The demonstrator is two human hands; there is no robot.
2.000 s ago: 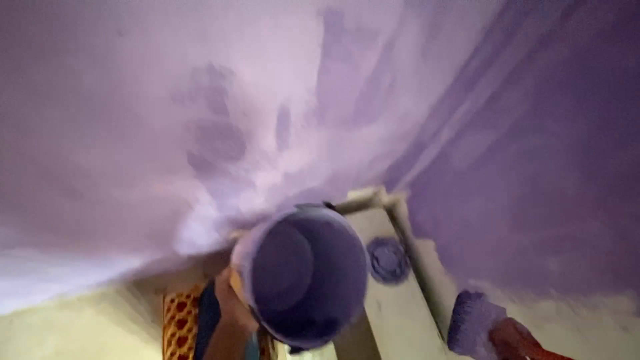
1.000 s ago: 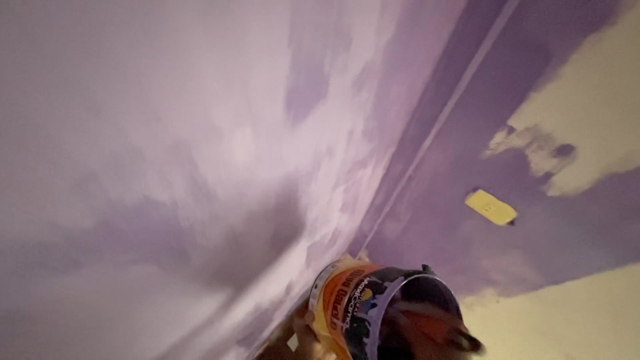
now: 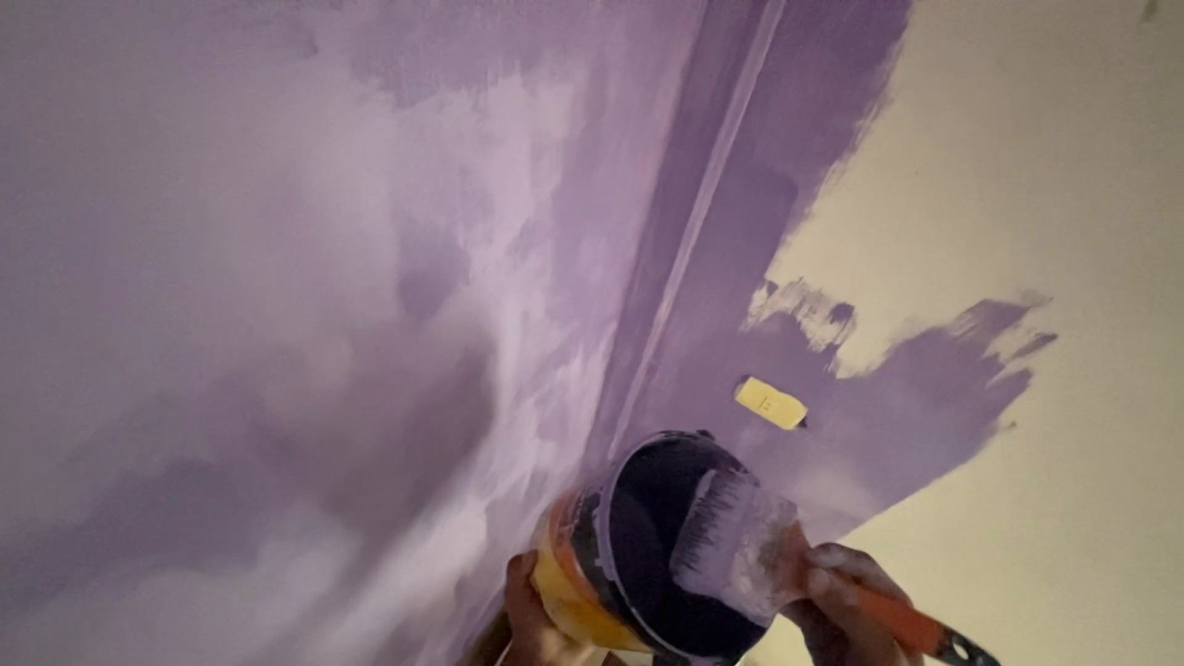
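My left hand [image 3: 536, 620] holds a round paint bucket [image 3: 592, 564] from its left side and underneath, low in the view. The bucket is tilted, its dark mouth facing me, with purple paint on the rim. My right hand [image 3: 856, 601] grips the red handle of a wide flat paintbrush [image 3: 740, 546]. The brush's bristles, coated in purple paint, are over the bucket's mouth; whether they touch the inside I cannot tell. Behind the bucket, the wall on the right [image 3: 888, 435] has purple paint with ragged edges over cream.
A streaky light purple wall [image 3: 416, 277] fills the left side. A darker purple corner strip [image 3: 684, 231] runs between the two walls. A small yellow plate [image 3: 771, 403] sits on the right wall, just above the bucket. Bare cream wall [image 3: 1045, 185] lies farther right.
The brush, at the lower right and apart from the bucket two seconds ago, is now over the bucket's mouth. The bucket has tilted. The view has swung strongly toward the right wall.
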